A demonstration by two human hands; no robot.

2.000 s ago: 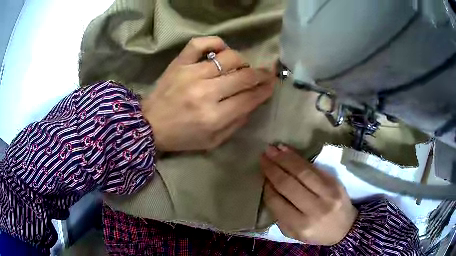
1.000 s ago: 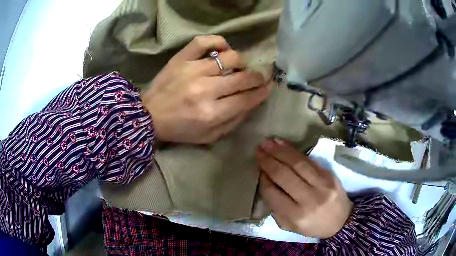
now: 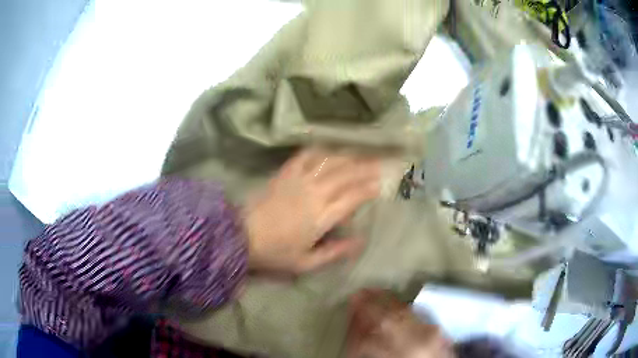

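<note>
The khaki trouser panel lies over the white table, with folds at its upper part, and reaches under the sewing machine head at the right. My left hand lies on the panel, left of the presser foot and needle, fingers slightly apart, blurred. My right hand is at the bottom edge, on the panel's lower right part, blurred and partly cut off. Whether its fingers pinch the cloth cannot be told.
The white table shows at the left. A thin brown stick-like tool lies right of the needle. A bundle of thin strips is at the lower right edge. Dark and green items show at the top right.
The view has shifted and tilted up, showing more of the machine head and cloth. Both hands appear lower in the picture. My left hand's fingers look flatter and more spread.
</note>
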